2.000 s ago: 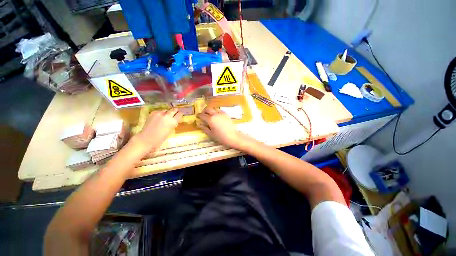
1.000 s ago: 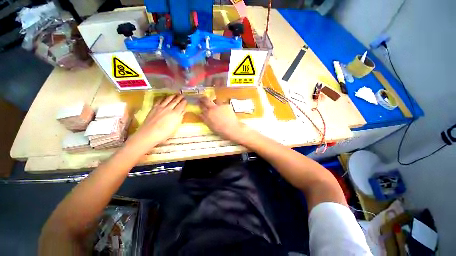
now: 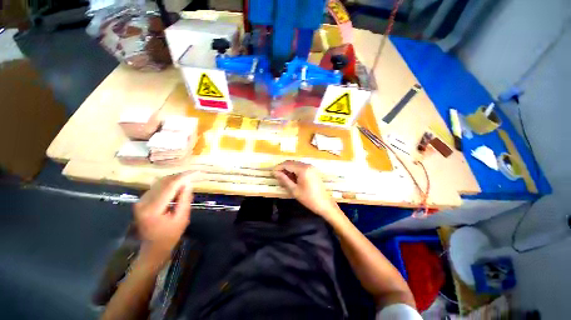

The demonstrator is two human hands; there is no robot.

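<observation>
The blue press [image 3: 282,28] stands at the back centre above a yellow-amber work bed [image 3: 233,143] with pale patches. My left hand [image 3: 161,212] is off the bench's front edge, slightly blurred, fingers bent and a gap beside the thumb; I see nothing in it. My right hand [image 3: 305,186] is at the bench's front edge, fingers bent and parted from the thumb, with nothing visible in it. A whitish piece [image 3: 327,144] lies on the right part of the bed. Neat stacks of pinkish-white blanks [image 3: 172,141] stand left of the bed.
Clear guards with warning signs [image 3: 341,107] hang before the press. Tweezers [image 3: 372,138], a dark ruler [image 3: 401,104] and red wires lie to the right. A tape roll [image 3: 509,165] is on the blue cabinet. A clear bag of brown bits [image 3: 139,42] sits rear left. A red-filled blue bin [image 3: 421,269] is below right.
Both hands have drawn back from the bed under the press to the bench's front edge, the left one beyond it. The view has shifted, so the bench appears further right.
</observation>
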